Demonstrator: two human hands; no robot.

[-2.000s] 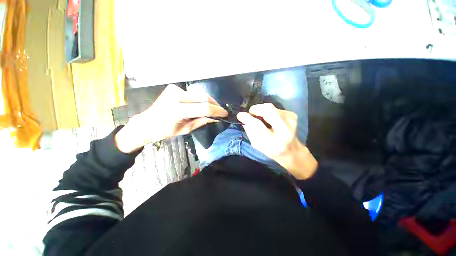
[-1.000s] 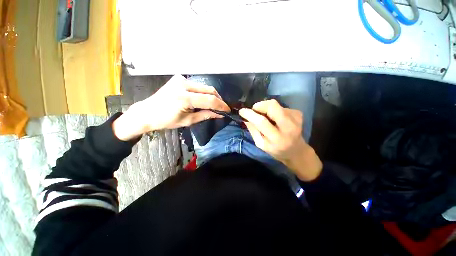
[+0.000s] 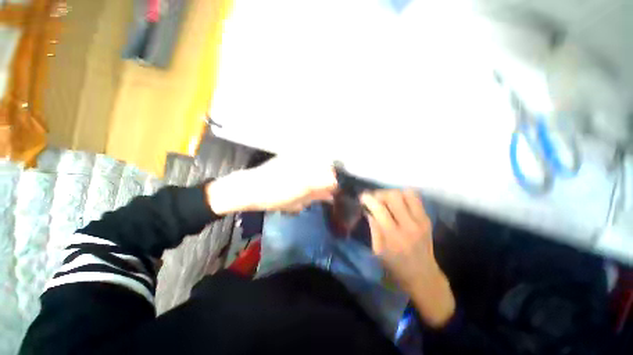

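Observation:
A small dark fabric piece (image 3: pixel 347 201) is held between both hands over my lap, close to the white table's front edge. My left hand (image 3: pixel 281 184) pinches its left side with the fingertips. My right hand (image 3: pixel 401 225) pinches its right side. The frame is blurred, so the folds and seams of the piece cannot be made out.
The white table (image 3: pixel 361 97) is overexposed. Blue-handled scissors (image 3: pixel 538 152) lie on its right part. A grey tray (image 3: pixel 158 35) with something red stands on the cardboard (image 3: pixel 132 104) at the left. Dark cloth (image 3: pixel 541 298) lies at the lower right.
The view has shifted and tilted, showing more of the table and the scissors. Both hands still hold the dark piece, now upright and nearer the table edge.

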